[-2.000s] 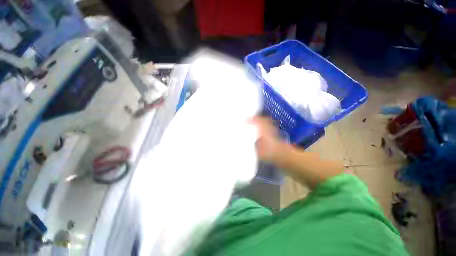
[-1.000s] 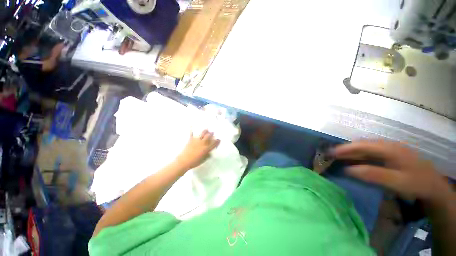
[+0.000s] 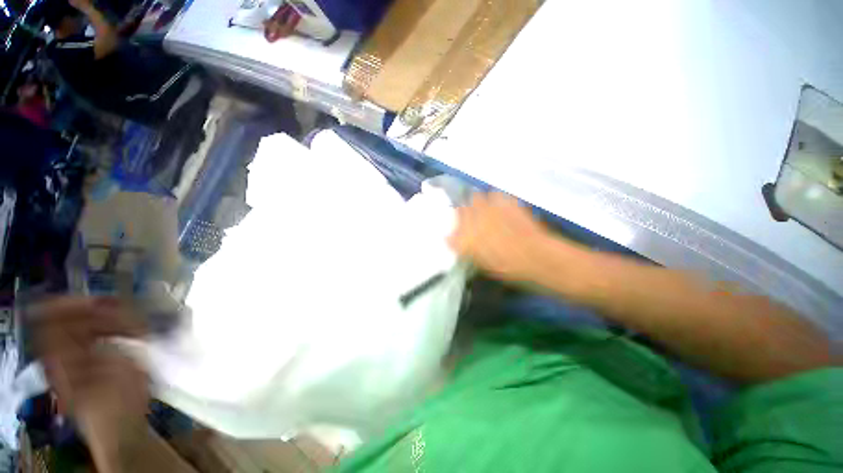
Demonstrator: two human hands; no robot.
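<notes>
A large heap of white garment pieces (image 3: 314, 277), overexposed, lies below the table's left edge. A small dark strip shows on the cloth near its right side. My right hand (image 3: 499, 236) is at the heap's upper right edge, its fingers closed on the white cloth. My left hand (image 3: 83, 346) is blurred at the far left, beside the heap's lower left corner. A strip of white cloth runs up to it, but I cannot tell whether the fingers hold it.
The white machine table (image 3: 610, 102) is at the upper right, with the needle plate area (image 3: 821, 171) at the right edge. Brown taped cardboard (image 3: 434, 55) lies at its left. A second machine table (image 3: 268, 69) stands beyond. A person in dark clothes (image 3: 120, 74) is at the upper left.
My right hand has moved left from the table's front onto the white heap. My left hand has moved from the top of the heap to its far left. The view has shifted left.
</notes>
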